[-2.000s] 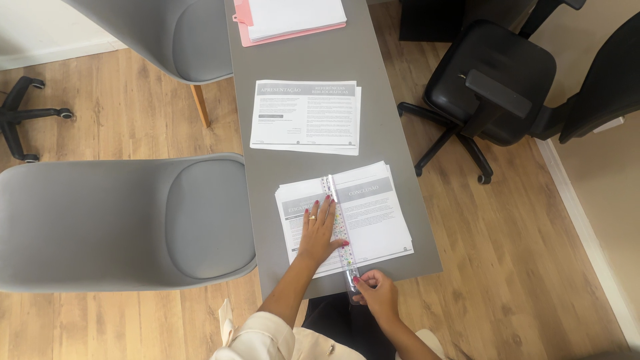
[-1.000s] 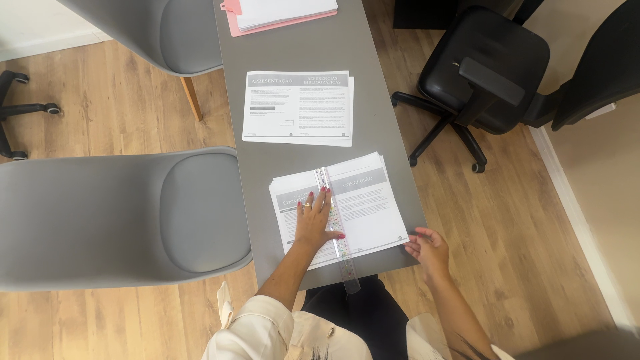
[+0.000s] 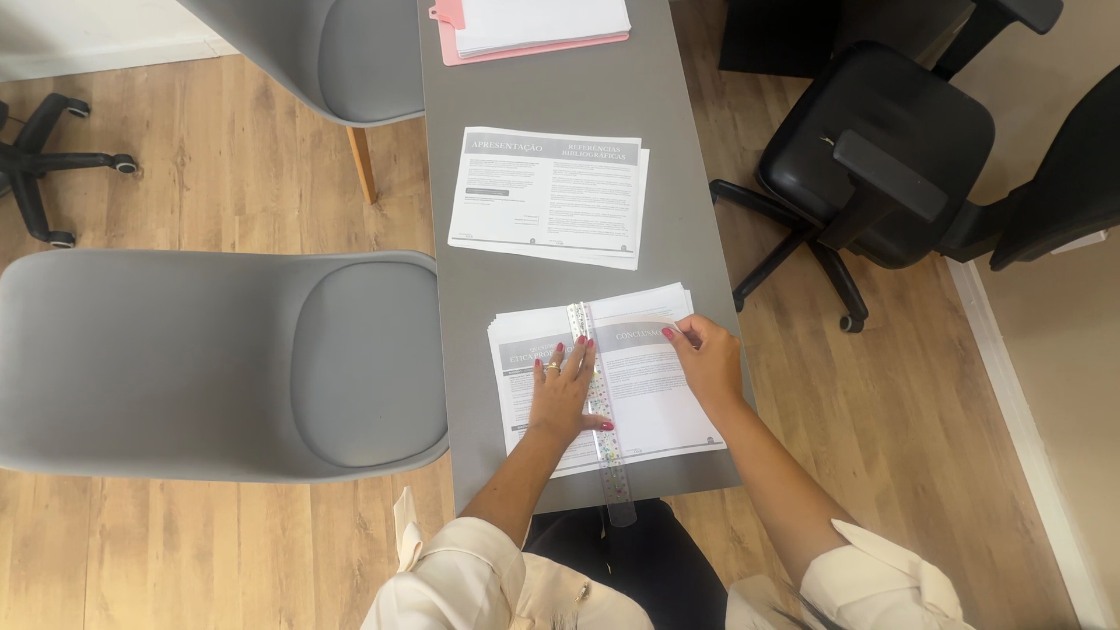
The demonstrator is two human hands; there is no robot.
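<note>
A stack of printed sheets (image 3: pixel 661 411) lies near the close end of the grey table. Across its middle runs a clear plastic ruler with coloured dots (image 3: pixel 615 472), its lower end jutting past the table edge. My left hand (image 3: pixel 564 385) is spread flat on the ruler and the sheets left of it, pressing them, with a ring on one finger. At the stack's upper right, my right hand (image 3: pixel 707 354) pinches the edge of the top sheet between thumb and index finger, and that sheet bulges slightly there.
Further up the grey table (image 3: pixel 560 96) lie a second small pile of printed sheets (image 3: pixel 547 197) and a pink clipboard (image 3: pixel 535 52) holding white paper. Grey chairs (image 3: pixel 219 367) stand along the left side. A black office chair (image 3: pixel 875 149) is at the right.
My right hand has gone from the ruler's lower end to the stack's lower right corner, then up to its upper right edge. My left hand has stayed on the ruler.
</note>
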